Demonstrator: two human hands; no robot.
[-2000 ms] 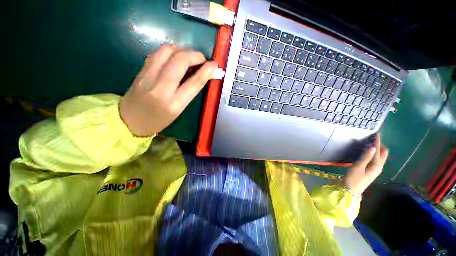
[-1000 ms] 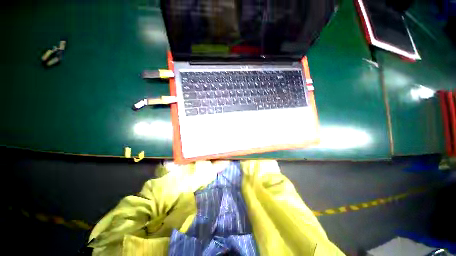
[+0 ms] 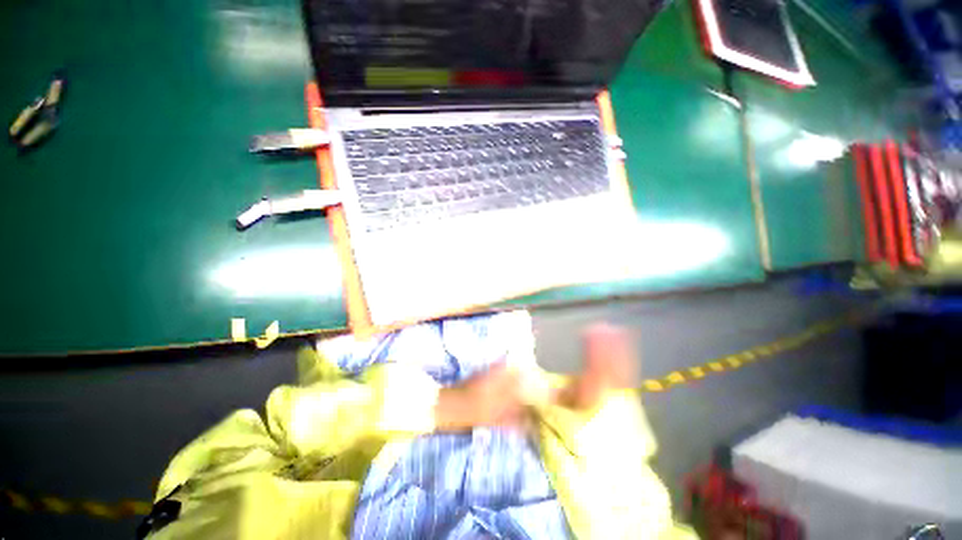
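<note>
An open laptop (image 3: 475, 243) lies on a red pad (image 3: 343, 248) on the green bench. Its dark screen (image 3: 475, 53) shows a greenish-yellow and a red block. Two USB sticks, an upper dark one (image 3: 276, 141) and a lower pale one (image 3: 285, 205), stick out of its left edge. Small pale plugs (image 3: 616, 148) stick out of its right edge. My left hand (image 3: 485, 401) and my right hand (image 3: 609, 359) are in front of my body, below the bench edge. Both are strongly blurred, so I cannot tell whether they hold anything.
Small connectors (image 3: 40, 114) lie at the far left of the bench. Yellow tape bits (image 3: 253, 333) are at the front edge. Another device with a white and red border (image 3: 754, 40) lies at the back right. Red pads (image 3: 886, 206) stand at the right. A white-topped blue container (image 3: 865, 475) is lower right.
Both hands have left the laptop's edges and now show in front of my body. The view has shifted, so the laptop sits further left and higher than one second ago.
</note>
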